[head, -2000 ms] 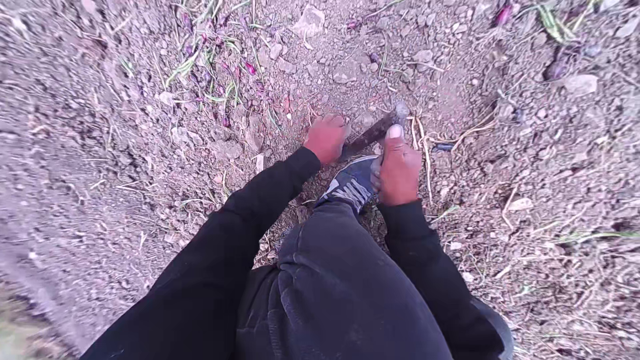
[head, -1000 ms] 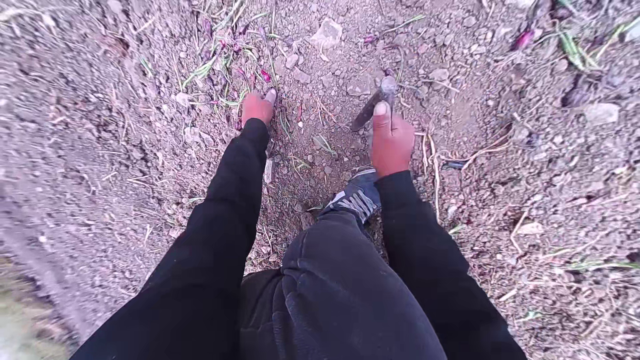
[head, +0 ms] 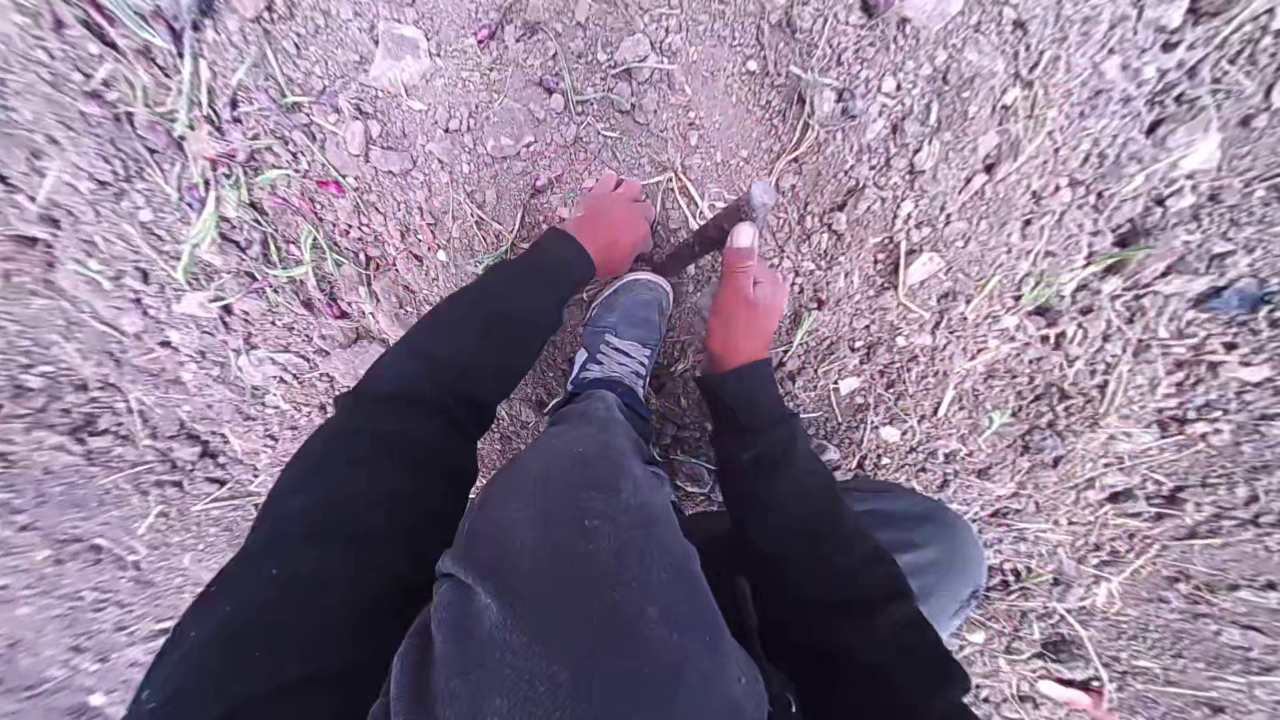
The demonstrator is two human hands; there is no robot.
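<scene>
My right hand (head: 746,305) is closed around a hand tool with a dark, flat metal blade (head: 705,238); a greyish knob shows at its upper end. The blade slants down and left across the soil, its lower end near the toe of my shoe. Just left of the blade, my left hand (head: 611,222) is low over the ground with its fingers curled. Whether it holds anything is hidden. Thin dry stems (head: 690,195) lie on the soil between the hands.
My blue shoe with pale laces (head: 622,345) stands just below my left hand. Green leaves and purple-red scraps (head: 305,240) litter the ground at the left. A pale stone (head: 400,56) lies at the upper left, among loose clods and dry stalks.
One second ago my left hand was farther left, apart from the tool; now it is beside the blade near my shoe. My right hand still holds the tool. The view has shifted.
</scene>
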